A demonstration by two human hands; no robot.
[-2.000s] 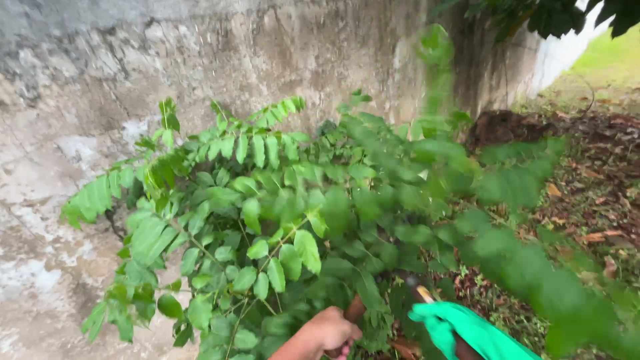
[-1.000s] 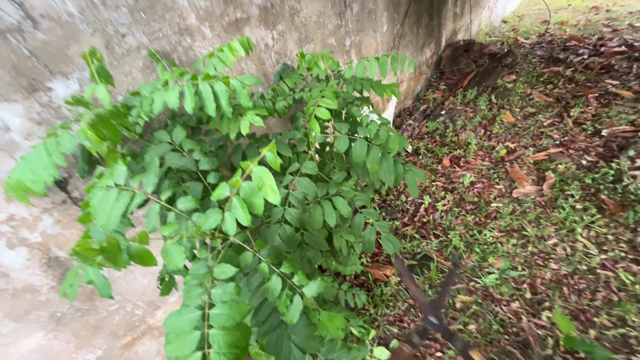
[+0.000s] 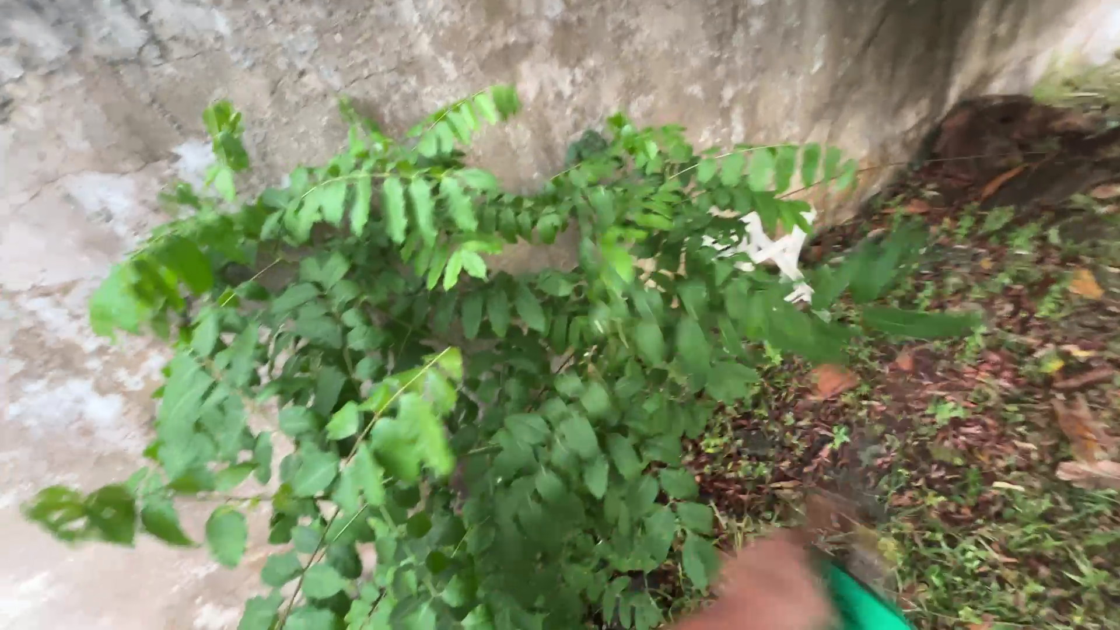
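Observation:
A leafy green shrub (image 3: 542, 420) with rows of small oval leaflets stands against the wall. At the bottom edge, just right of its lower leaves, my bare left hand (image 3: 761, 582) is heavily blurred; whether it grips anything is unclear. Close against it on the right, part of my right hand in a green glove (image 3: 862, 599) shows, its fingers hidden. A faint brownish-grey blur lies above the two hands, too smeared to identify.
A stained, weathered wall (image 3: 612, 70) rises behind the shrub. White scraps (image 3: 774, 245) lie behind its right-hand leaves. Dry leaves and low weeds (image 3: 962, 472) cover the ground at the right, with a dark brown mound (image 3: 1006, 157) near the wall.
One second ago dark crossed blades showed at the lower right and no hand was visible. Now my bare hand and part of the green glove are in view there, and the blades are not distinct.

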